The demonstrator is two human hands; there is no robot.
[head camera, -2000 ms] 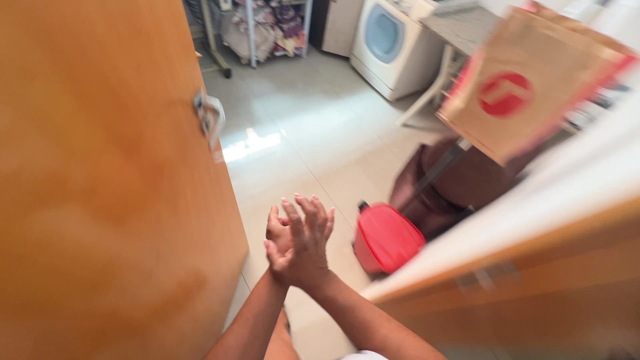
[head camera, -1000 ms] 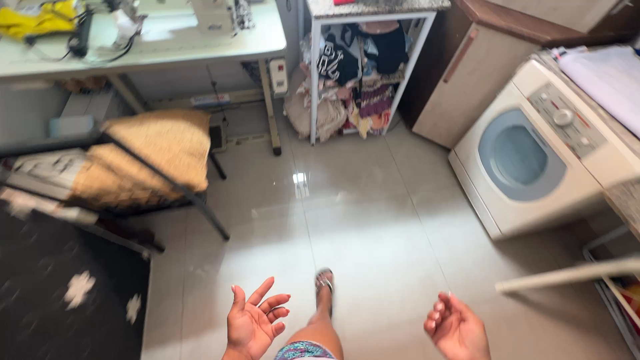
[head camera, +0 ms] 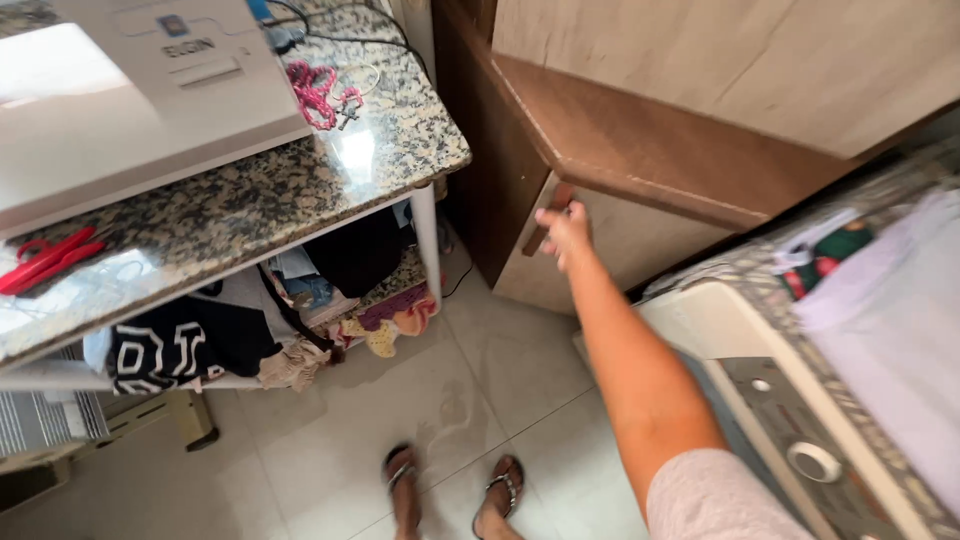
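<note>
My right hand (head camera: 566, 231) reaches out at the end of a stretched arm, at the brown handle (head camera: 537, 238) of a corner cabinet's door (head camera: 622, 240). Its fingers overlap the upper part of the handle; whether they are closed round it I cannot tell. The door looks closed. Above it lies the cabinet's brown top (head camera: 652, 135). My left hand is out of the frame.
A granite-topped table (head camera: 405, 142) at left bears a white sewing machine (head camera: 150, 112), red-handled scissors (head camera: 49, 259) and a pink beaded rosary (head camera: 315, 94). Folded clothes (head camera: 195, 337) lie beneath. At right stands a washer or dryer (head camera: 772, 405) beside lilac cloth (head camera: 892, 337).
The view has moved in close to the corner cabinet. My right hand, held low over the floor one second ago, is now at the door handle. My left hand has left the view.
</note>
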